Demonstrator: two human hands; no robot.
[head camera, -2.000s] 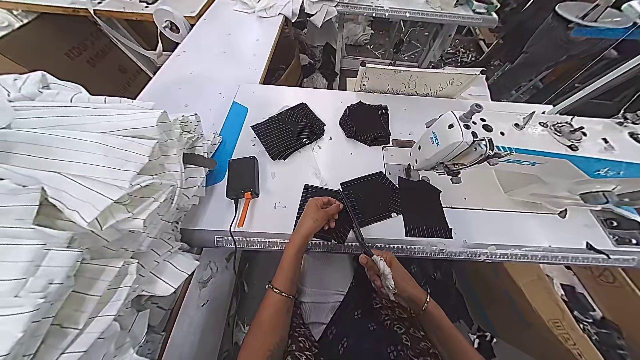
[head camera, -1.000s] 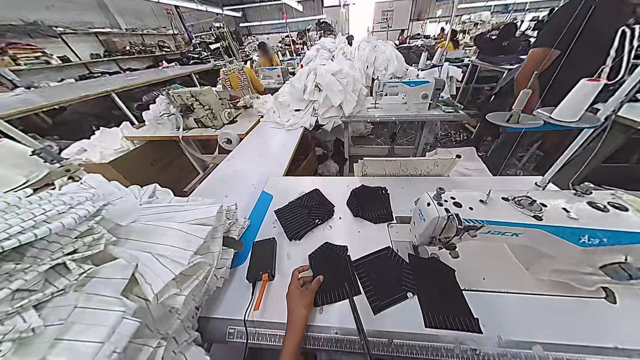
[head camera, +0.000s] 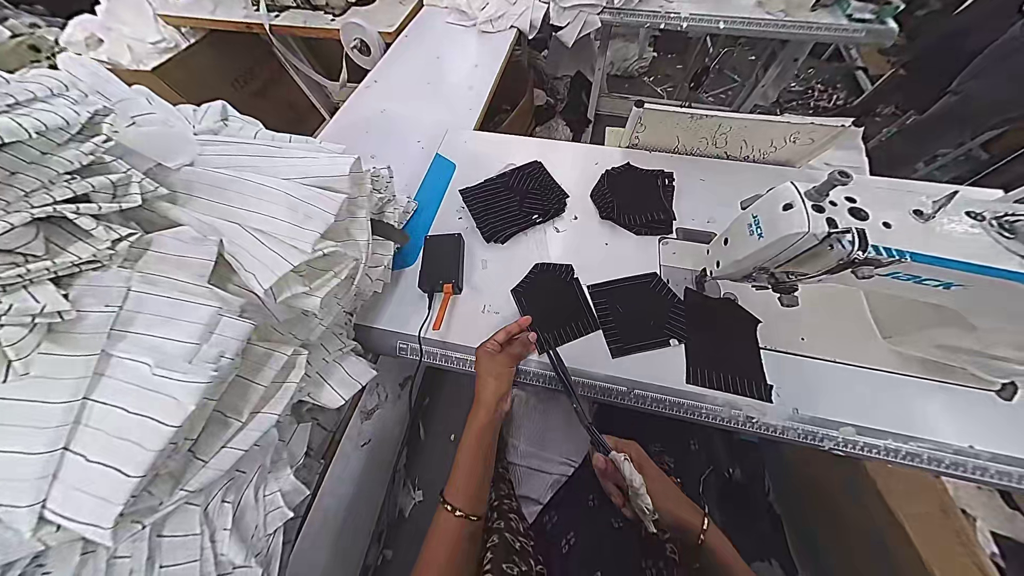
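My left hand (head camera: 506, 352) pinches the lower left edge of a black pinstriped fabric piece (head camera: 555, 306) that lies at the front of the sewing table. In my right hand (head camera: 632, 480) are long scissors (head camera: 574, 400) with cloth-wrapped handles; their blade tips meet the lower edge of that piece. Just right of it lies a second black piece (head camera: 638, 314), and beyond that a longer black piece (head camera: 725, 344). Two stacks of black pinstriped pieces, one at the back left (head camera: 514, 201) and one at the back right (head camera: 634, 198), rest farther from me.
A white sewing machine (head camera: 800, 232) stands at the right. A black box (head camera: 442, 262) with an orange strip (head camera: 443, 308) is at the left of the table. White striped fabric (head camera: 184, 320) is heaped at far left. A measuring scale (head camera: 640, 398) runs along the front edge.
The view tipped up, then down again. Two seconds ago the piece at my left hand lay lower, beneath the hand; now it lies farther up the table.
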